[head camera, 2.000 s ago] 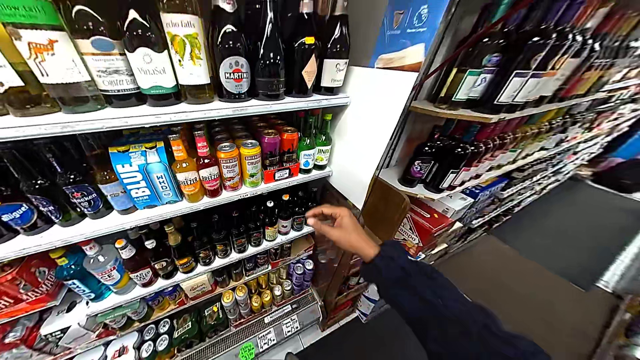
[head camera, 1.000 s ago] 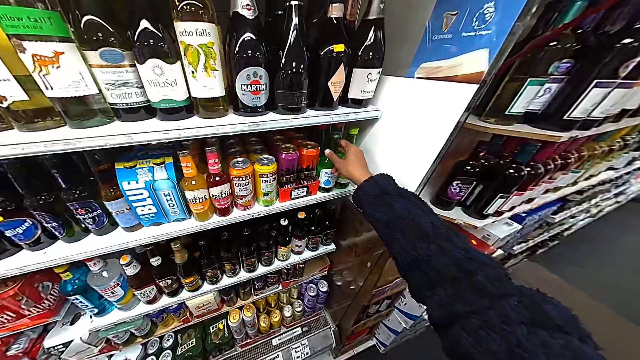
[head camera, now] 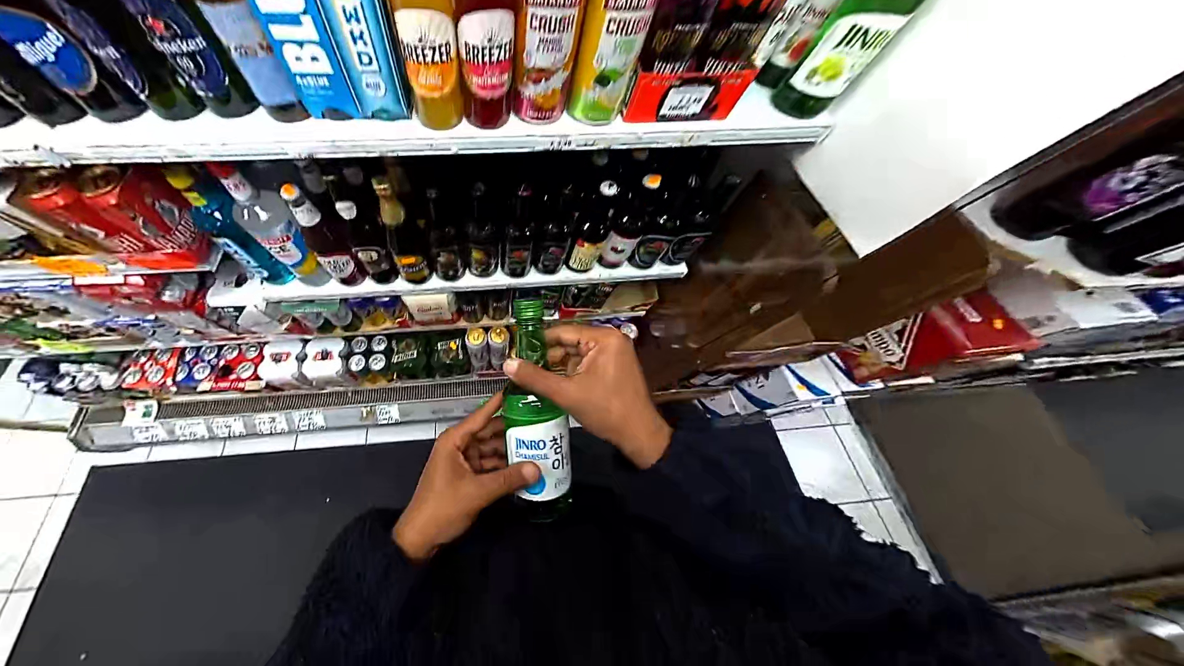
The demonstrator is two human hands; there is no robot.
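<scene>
Upright in front of my body is a green glass Jinro bottle (head camera: 539, 444) with a white and blue label. My left hand (head camera: 467, 476) grips its lower body, the thumb lying over the label. Around the neck, just below the green cap, are the thumb and fingers of my right hand (head camera: 597, 384). Another green Jinro bottle (head camera: 837, 55) stands at the right end of the upper shelf, beside a red carton of dark bottles (head camera: 692, 91).
A white shelf (head camera: 416, 139) carries Breezer bottles (head camera: 430, 69) and cans. Lower shelves hold dark bottles (head camera: 550, 245) and packs of cans (head camera: 301, 363). Brown cardboard (head camera: 906, 268) leans at the right. A dark mat (head camera: 231, 546) covers part of the tiled floor.
My right hand has come from the green bottles at the shelf's right end down to my body, where a green bottle is now held. My left hand has come into view. The view has tilted down.
</scene>
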